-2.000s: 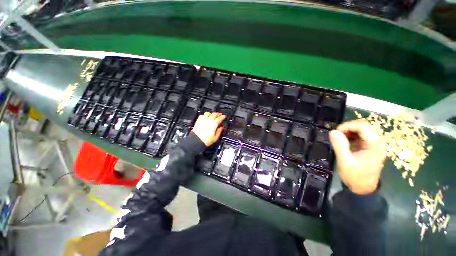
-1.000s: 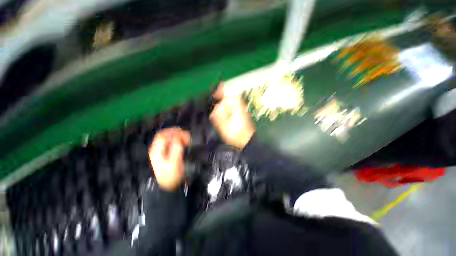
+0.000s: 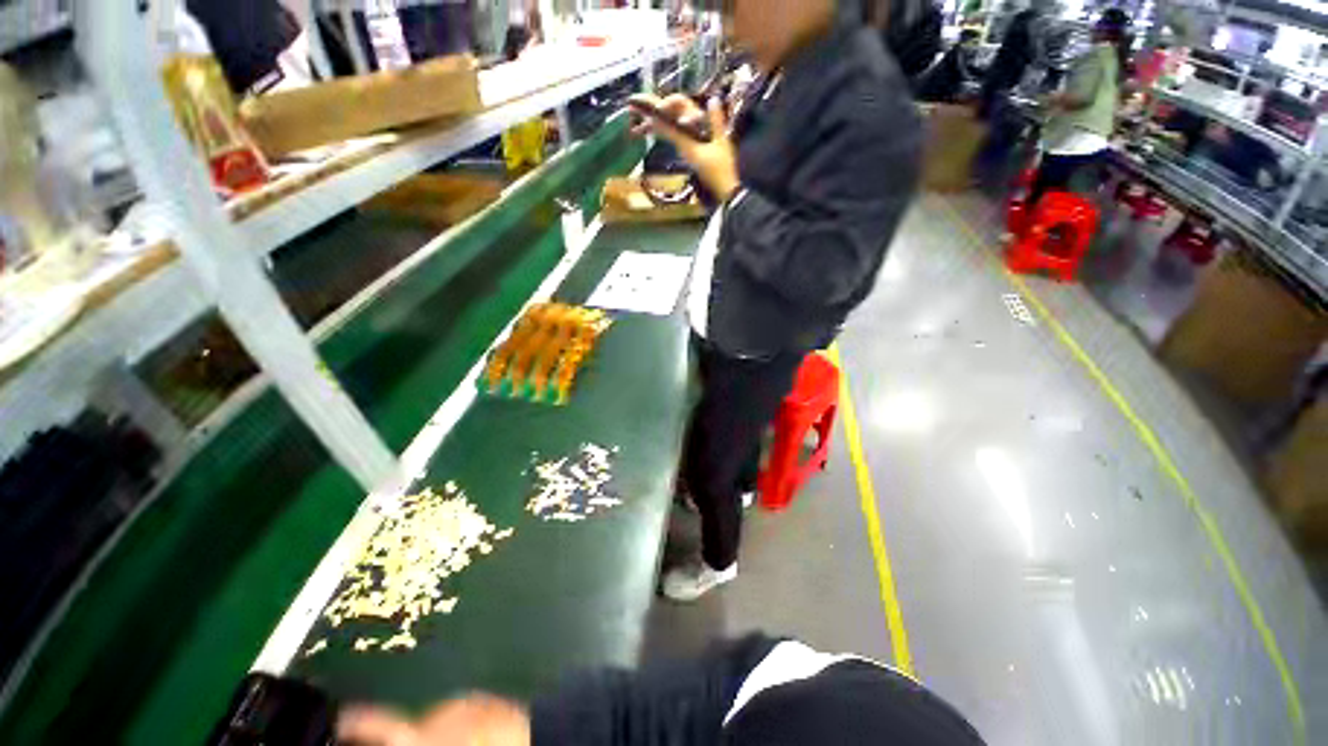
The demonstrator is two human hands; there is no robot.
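Observation:
My right hand (image 3: 437, 720) is at the bottom edge, cut off and blurred; its fingers are hidden or unclear. Beside it, a corner of a glossy black tray (image 3: 274, 711) shows at the lower left. My left hand is out of the picture. Just beyond, a heap of small cream-white parts (image 3: 415, 561) lies on the dark green bench (image 3: 583, 583). A smaller heap of white and darker parts (image 3: 572, 484) lies to its right. Farther along, a cluster of circuit boards with orange flex tails and green ends (image 3: 542, 353) lies near a white paper sheet (image 3: 644, 283).
A person in a dark jacket (image 3: 830, 175) stands at the bench's right side, holding a phone-like object. A red stool (image 3: 801, 430) is behind them. A white post (image 3: 270, 292) and shelf with a cardboard box (image 3: 364, 107) rise at left, beside the green belt (image 3: 190, 583).
The view has swung right and up, along the bench. The standing person has come fully into view. My left hand and most of the trays have left the picture.

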